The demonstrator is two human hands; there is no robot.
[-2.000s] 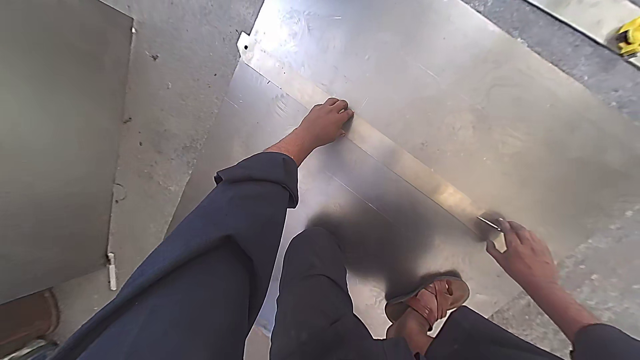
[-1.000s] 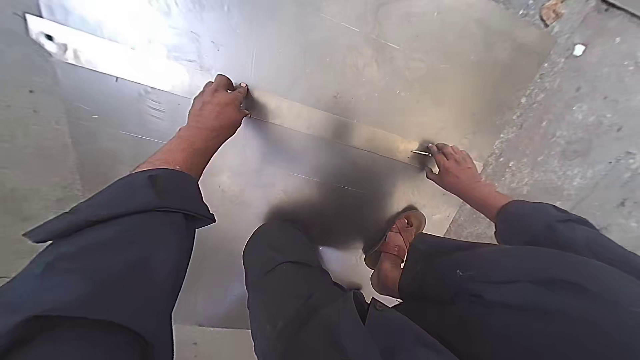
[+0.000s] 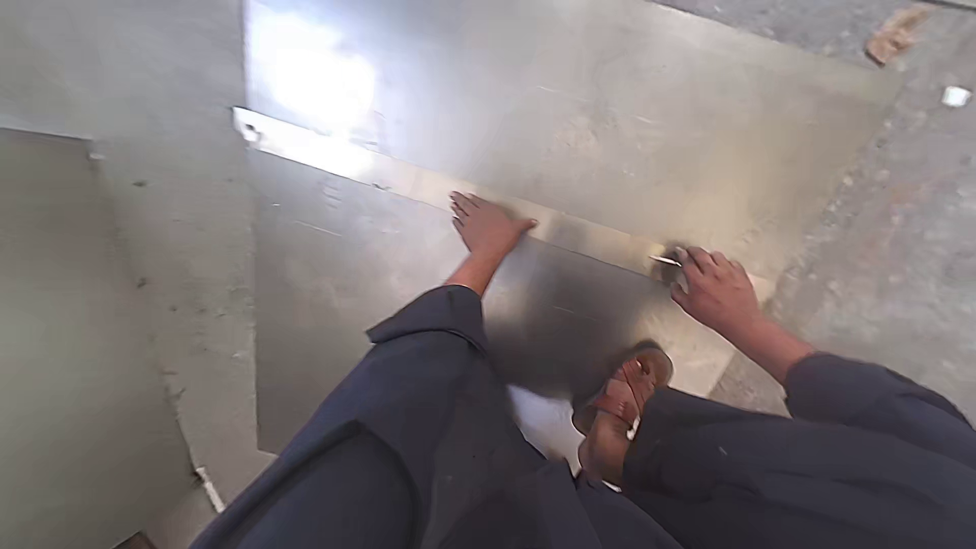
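Note:
A long metal straightedge (image 3: 427, 183) with a hole at its left end lies across a large sheet of metal (image 3: 595, 122) on the floor. My left hand (image 3: 488, 227) rests flat on the straightedge near its middle, fingers spread, gripping nothing. Between the fingers of my right hand (image 3: 717, 290) is a thin pointed marking tool (image 3: 665, 261), its light tip over the straightedge towards the right end. The kind of tool cannot be told. Dark shadow lies about both hands.
My sandalled foot (image 3: 625, 389) stands on the sheet below the straightedge. Another metal sheet (image 3: 69, 343) lies at the left on the concrete floor (image 3: 191, 305). A brownish scrap (image 3: 896, 34) and a small white piece (image 3: 955, 96) are at the upper right.
My left hand has gone from bent fingers at the straightedge to lying spread on it, nearer my right hand. The view has shifted.

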